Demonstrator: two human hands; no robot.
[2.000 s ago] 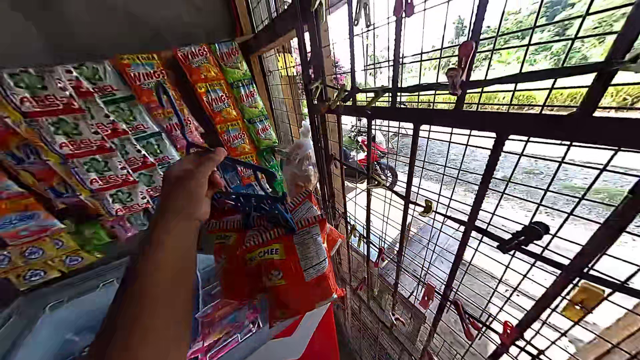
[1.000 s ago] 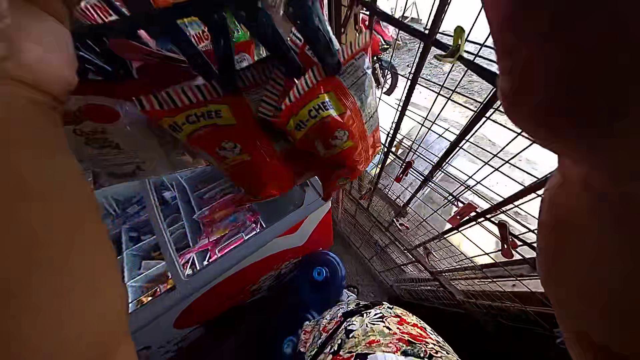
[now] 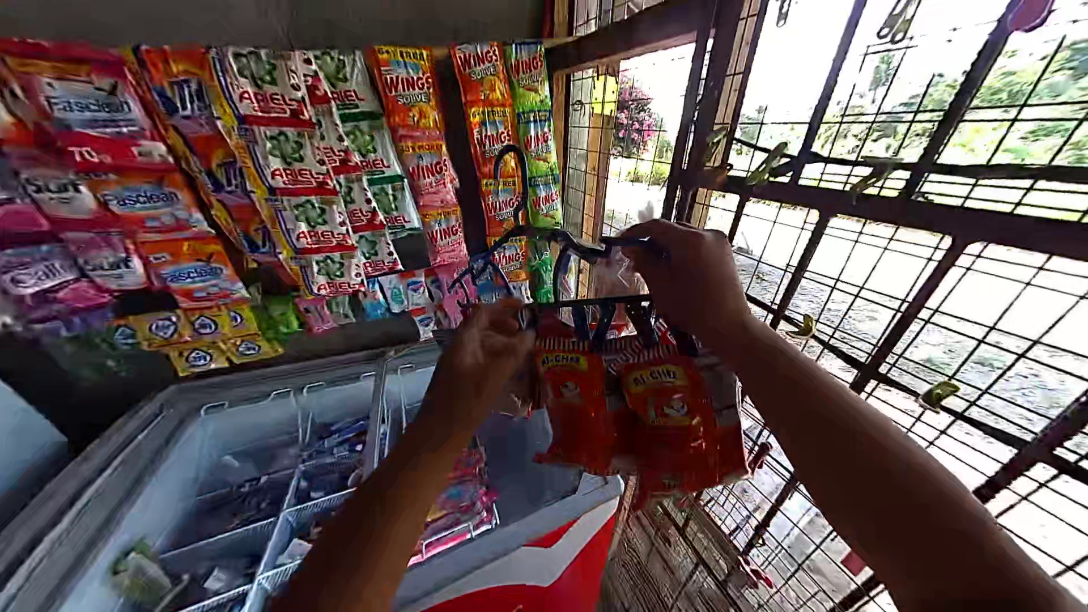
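Observation:
A dark plastic clip hanger (image 3: 544, 234) is held up between my two hands, its hook pointing upward. My left hand (image 3: 493, 344) grips the hanger's left end, and my right hand (image 3: 684, 272) is closed on its right end. Red Ri-Chee snack packs (image 3: 667, 408) hang from the clips below the bar, between my forearms. Beside them, a paler pack at the right is partly covered. A translucent plastic bag (image 3: 616, 276) shows behind the hanger, partly hidden by my right hand.
Hanging strips of detergent sachets (image 3: 293, 161) line the wall at left. Below stands an open chest freezer (image 3: 170, 408) with wire baskets and packaged goods. On the right, a metal grille (image 3: 918, 212) carries several clothespins (image 3: 939, 395).
Two seconds ago only my left hand was visible, holding the hanger by its upper part; now both hands hold its ends. The view has swung down and back up.

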